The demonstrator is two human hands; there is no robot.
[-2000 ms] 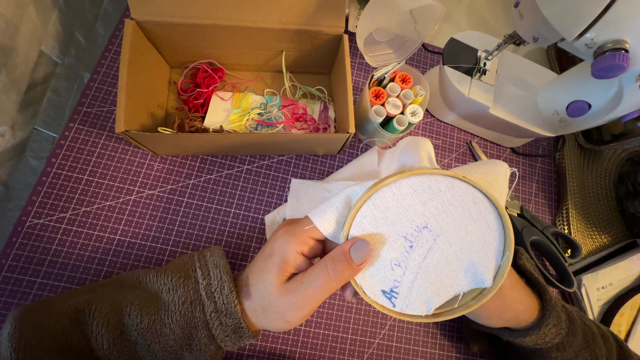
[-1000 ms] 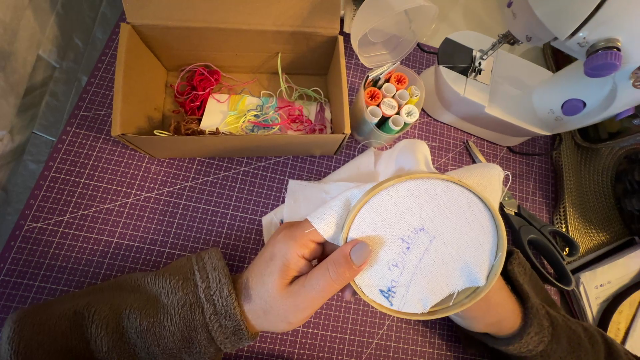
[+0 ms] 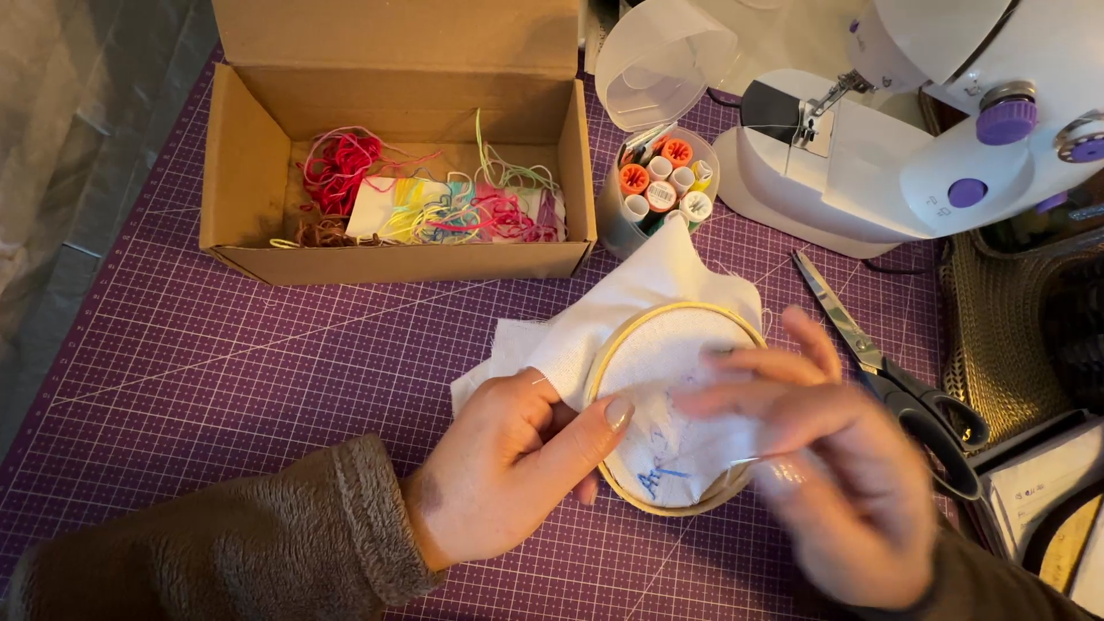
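My left hand (image 3: 517, 466) grips the left rim of a round wooden embroidery hoop (image 3: 606, 345), thumb on top and fingers beneath. White fabric (image 3: 664, 371) is stretched in the hoop, and its loose part spreads out behind and to the left. Drawn lettering and some blue stitching (image 3: 651, 483) show on the cloth. Over the hoop's right side is my right hand (image 3: 828, 457), blurred, with a thin, shiny needle (image 3: 743, 461) pinched between thumb and forefinger near the lower right rim.
Embroidery threads (image 3: 448, 211) lie in a cardboard box (image 3: 397, 263) at the back. Beside it stands a clear tub (image 3: 612, 207) of thread spools, left of a white sewing machine (image 3: 837, 198). Scissors (image 3: 871, 358) rest on the purple cutting mat (image 3: 285, 362), near a woven mat (image 3: 992, 336).
My right hand has come out from under the hoop to above its right side, with the needle now showing in its fingers. My left hand still holds the left rim.
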